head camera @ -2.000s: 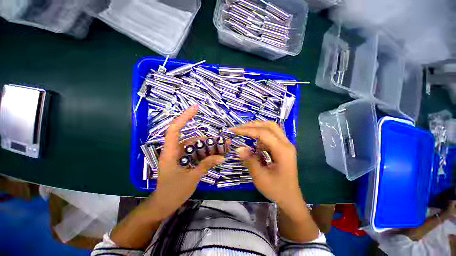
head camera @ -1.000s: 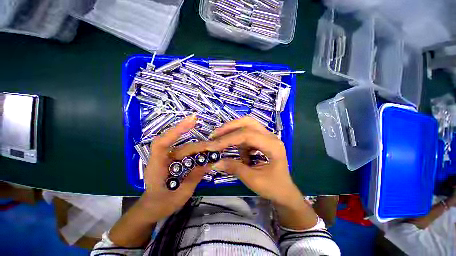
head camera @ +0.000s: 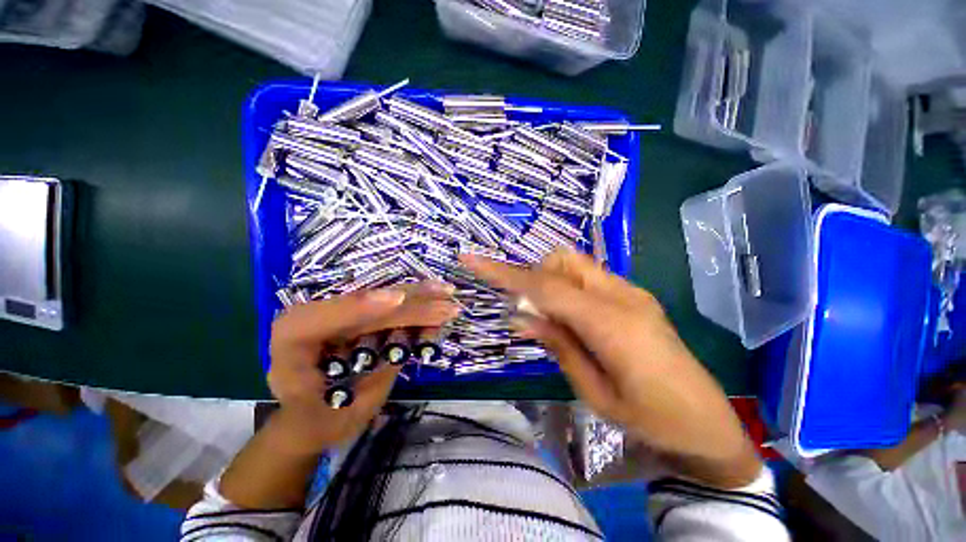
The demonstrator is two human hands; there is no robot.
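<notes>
My left hand (head camera: 344, 333) holds several metal cylinder parts (head camera: 396, 354) in a curved row, their black-ringed round ends with pale centres facing me. My right hand (head camera: 604, 323) is over the tray's front right, blurred, fingers stretched toward the left hand; a small bright spot shows near its thumb, and I cannot tell whether it holds a part. The blue tray (head camera: 255, 212) lies in front of me, heaped with loose silver cylinders and rods (head camera: 424, 180). Both hands cover part of its front edge.
A digital scale (head camera: 30, 251) is at the left edge. A clear box of parts (head camera: 572, 53) and a lined clear box (head camera: 281, 26) stand beyond the tray. At right are divided clear bins (head camera: 779, 106), a tilted clear box (head camera: 703, 238) with few parts, and a blue lid (head camera: 863, 339). Another person's sleeve (head camera: 890, 487) shows lower right.
My hands have moved apart; the right has shifted right and its fingers have straightened. The left has moved left with its row of cylinders. The view has shifted slightly.
</notes>
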